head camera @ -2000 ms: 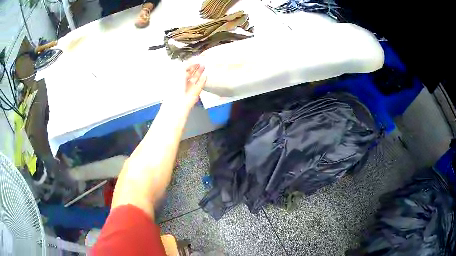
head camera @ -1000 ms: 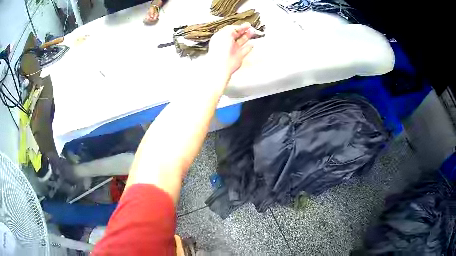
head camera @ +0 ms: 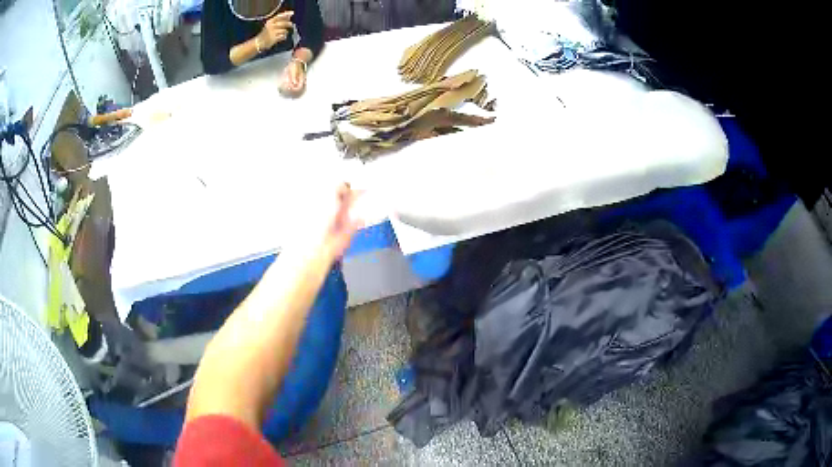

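Note:
My left hand (head camera: 343, 223) is over the front edge of the white-covered table (head camera: 228, 196), blurred and overexposed. It looks empty, with fingers extended, and a red sleeve shows at the bottom. Folded tan-brown pieces (head camera: 410, 105) lie in a loose pile beyond the hand, not touched by it. A second fanned stack of brown pieces (head camera: 442, 50) lies behind them. My right hand is out of the picture.
A cream padded board (head camera: 584, 173) runs along the table's right front. An iron (head camera: 111, 137) rests at the left end. A person (head camera: 260, 41) sits across the table. Shiny dark grey garments (head camera: 593, 319) are heaped below. A fan (head camera: 41, 392) stands lower left.
My left hand moved right over the brown pieces, then drew back to the table's front edge. The view has tilted up, showing more of the person opposite. A blue rounded shape now shows behind my forearm.

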